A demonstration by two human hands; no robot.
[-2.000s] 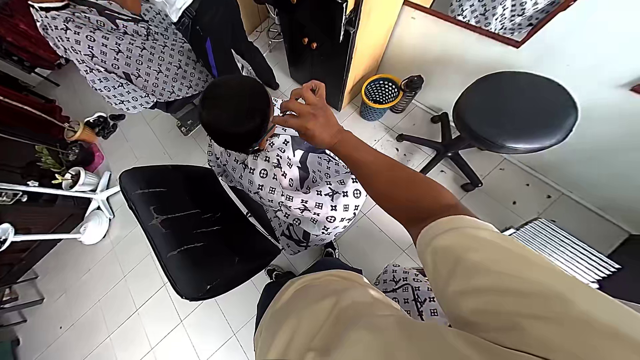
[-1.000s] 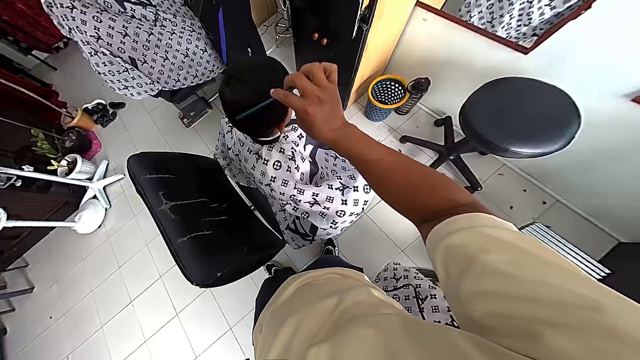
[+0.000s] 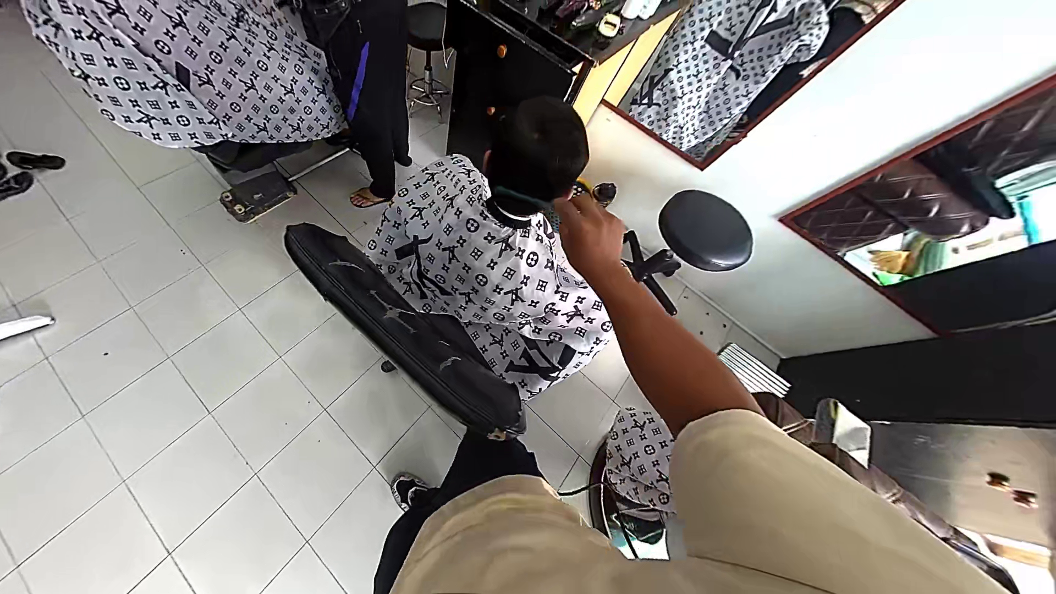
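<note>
My right hand [image 3: 592, 235] is closed on a dark comb [image 3: 520, 198], which lies against the back of a seated person's head, low in the dark hair [image 3: 540, 144]. A white barber's cape [image 3: 487, 256] with a black pattern covers that person's shoulders and body. Left of the caped person stands a black padded chair back [image 3: 404, 326] with worn, cracked upholstery. My left hand is out of view.
A round black stool [image 3: 705, 230] stands by the wall at the right, below framed mirrors [image 3: 734, 74]. Another caped person [image 3: 223, 74] and a standing person's dark trousers [image 3: 379, 91] are at the upper left. A black drawer cabinet [image 3: 487, 78] stands ahead.
The view has shifted strongly. My right hand with the comb has moved from the side of the head down to the hair near the nape. The chair back now appears more edge-on.
</note>
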